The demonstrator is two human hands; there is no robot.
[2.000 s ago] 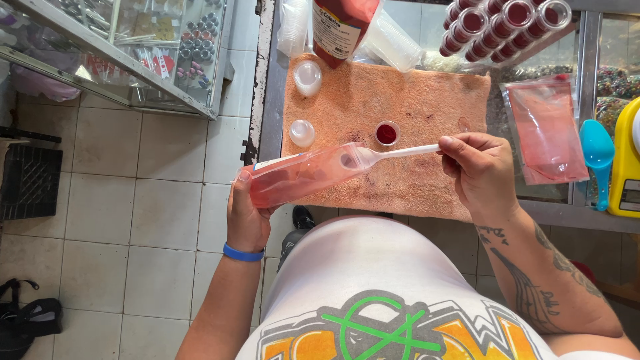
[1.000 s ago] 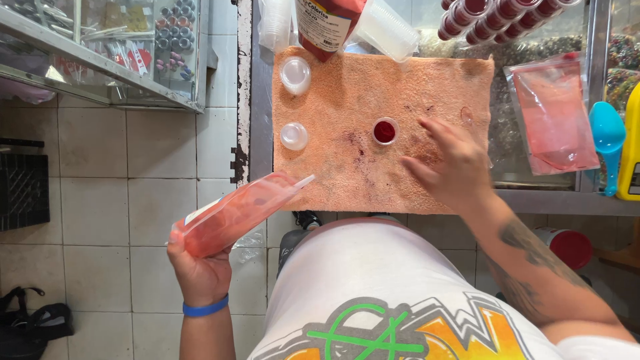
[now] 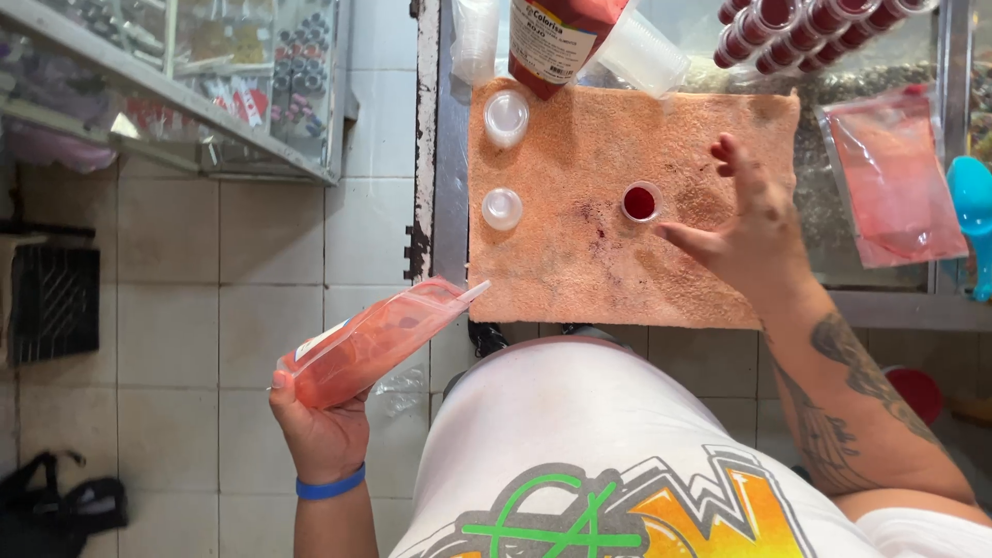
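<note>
My left hand (image 3: 329, 434), below a blue wristband, grips the lower end of a clear plastic pouch (image 3: 372, 341) with red powder. A white plastic handle (image 3: 474, 292) pokes out of its upper end; the rest of the utensil is hidden inside. Spread and holding nothing, my right hand (image 3: 756, 225) hovers over an orange towel (image 3: 542, 287). Its thumb is close to the right side of a small clear cup (image 3: 641, 202) with dark red contents. Two clear plastic lids (image 3: 506, 118) or small cups rest at the towel's left side.
A large red pouch (image 3: 554, 46) and stacked clear cups (image 3: 643, 58) lie behind the towel. Filled red cups (image 3: 798, 27) are piled at the back right, with another pouch (image 3: 895, 178) and a blue plastic scoop (image 3: 971, 209) at the right. A glass display case (image 3: 232, 85) stands at the left.
The white utensil, in my right hand two seconds ago, now sits in the pouch. My right hand has let go of it and moved beside the cup. The pouch has tilted, its mouth pointing up and right.
</note>
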